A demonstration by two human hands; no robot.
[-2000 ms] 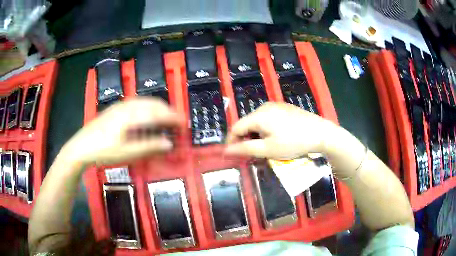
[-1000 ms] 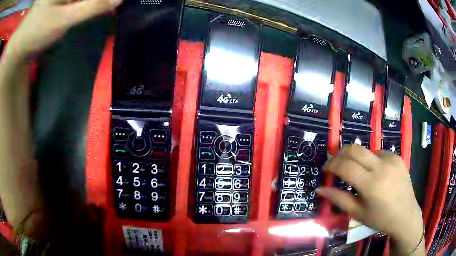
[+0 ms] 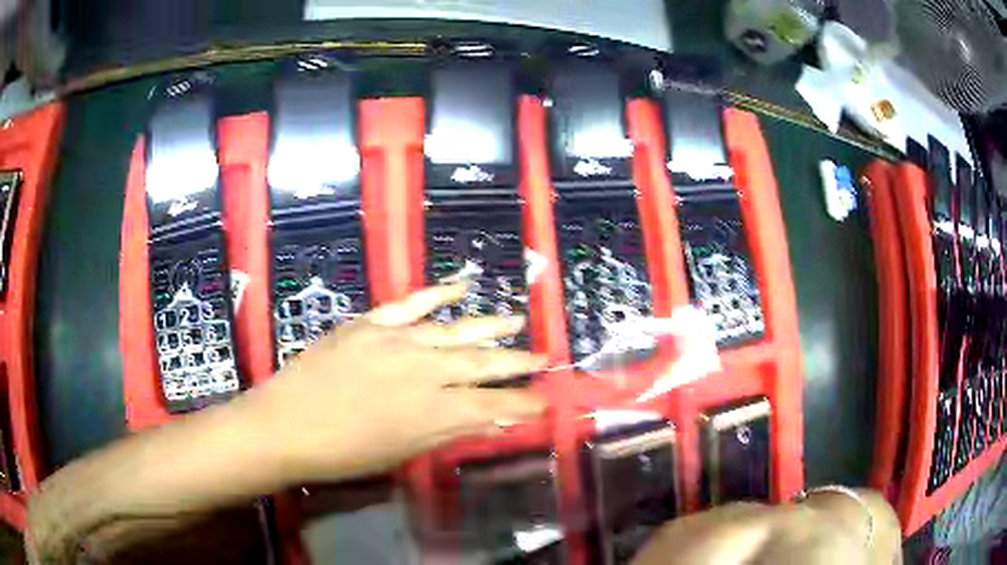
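Note:
Several opened black flip phones [image 3: 315, 166] stand in a row in a red foam tray [image 3: 392, 177], screens away from me and keypads nearer. My left hand [image 3: 409, 381] lies over the middle phone's keypad [image 3: 475, 259], fingers spread; it hides part of the keypad. A clear glinting film [image 3: 679, 359] lies across the tray near the two right keypads, its thin edge reaching my left fingertips; a grip on it cannot be made out. My right hand [image 3: 751, 537] is at the bottom edge, mostly cut off, fingers hidden. A blurred white piece [image 3: 359, 535] is at the lower left.
Smaller dark handsets [image 3: 635, 475] fill the lower tray row. A blue-and-white block [image 3: 838, 190] lies right of the tray. More phones stand in a right-hand tray [image 3: 914, 331]; another tray [image 3: 33, 276] is at left. A pale sheet [image 3: 486, 24], white papers and a fan are behind.
The view has moved back from the close phones. My left hand has come from the upper left onto the middle phone. My right hand has dropped to the bottom edge. Glinting film now shows at the right.

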